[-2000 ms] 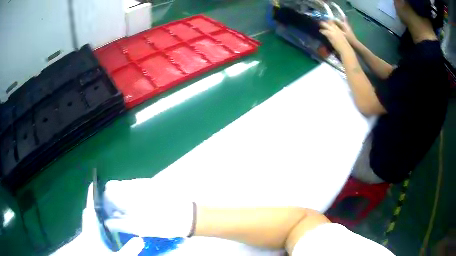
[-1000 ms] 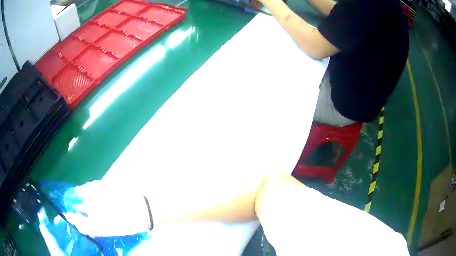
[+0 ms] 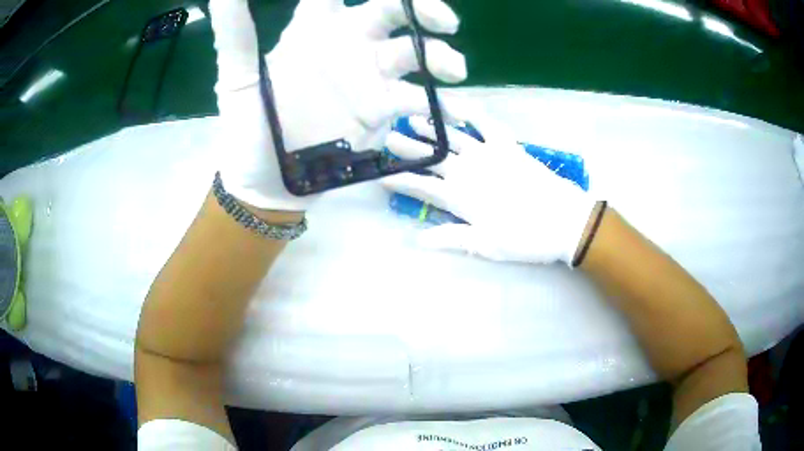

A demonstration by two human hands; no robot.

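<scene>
A black phone middle frame (image 3: 326,167) is held up at top centre, its open centre showing my left glove behind it. My left hand (image 3: 326,70), white-gloved, holds the frame from behind, with fingers around its right side. My right hand (image 3: 502,189), white-gloved, lies palm down with spread fingers over blue film (image 3: 560,165), touching the frame's lower right corner or just beside it; whether it grips anything is unclear. A yellow-green strip shows on the blue film between its fingers. The frame's top end is cut off by the picture edge.
Another black frame (image 3: 165,25) lies on the green surface (image 3: 79,79) at the upper left. The white wrapped bench (image 3: 370,326) curves across the view. A green-rimmed fan (image 3: 16,264) is at the left edge. Part of a red tray (image 3: 751,12) shows at the top right.
The view has swung from the trays and other worker down to the bench before me. Both my hands are now in full view, and the frame is raised in my left hand.
</scene>
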